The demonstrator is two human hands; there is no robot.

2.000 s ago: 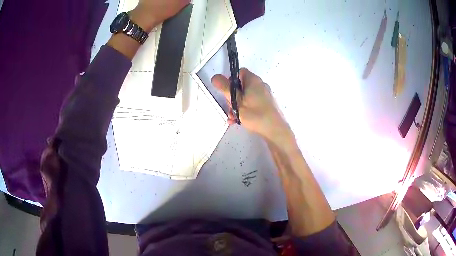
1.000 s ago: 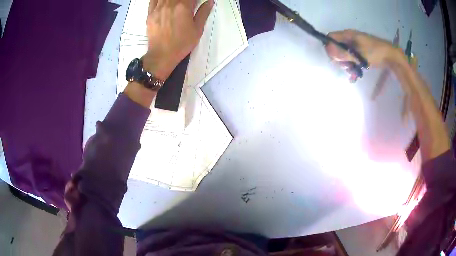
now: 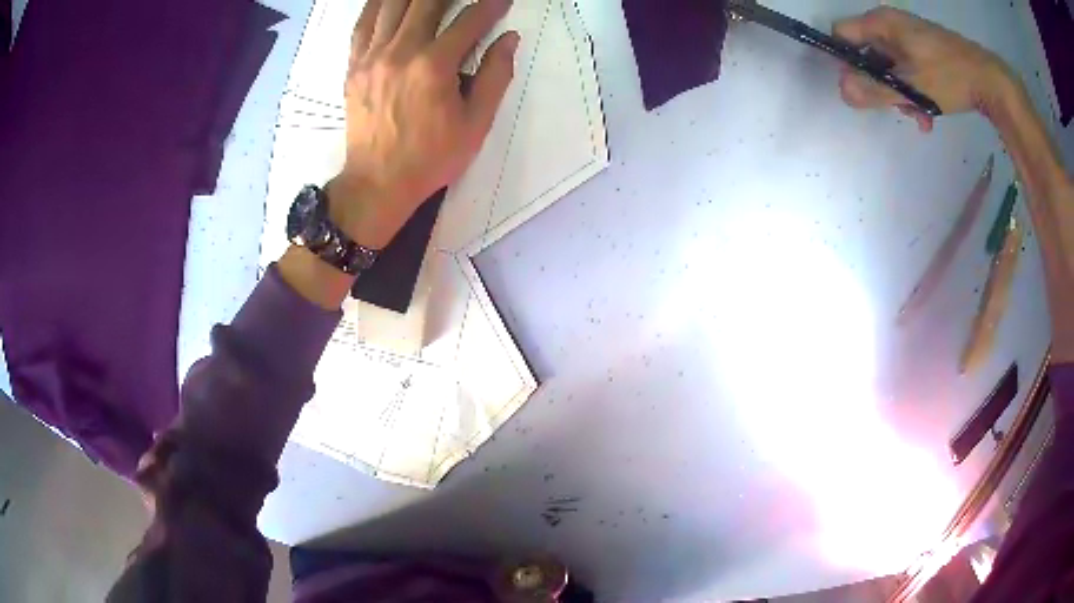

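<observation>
The cream pattern piece lies on the pale table, with drawn lines and an angular notch on its right side. My left hand lies flat on it, fingers spread, over the upper part of the dark pattern weight. The weight's lower end shows below my wrist. My right hand is at the upper right, closed on the handles of the dark shears. The shears point left, their blades partly cut off by the top edge. A small purple cloth piece lies beside them, right of the pattern.
A large purple fabric covers the left side. At the right lie a pinkish strip, a green-handled tool, a pale wooden stick and a black rectangle near the curved table edge. Glare whitens the table's right half.
My right hand has moved from the pattern's notch to the upper right with the shears. My left hand is now further onto the weight. The small purple piece now shows apart from the pattern.
</observation>
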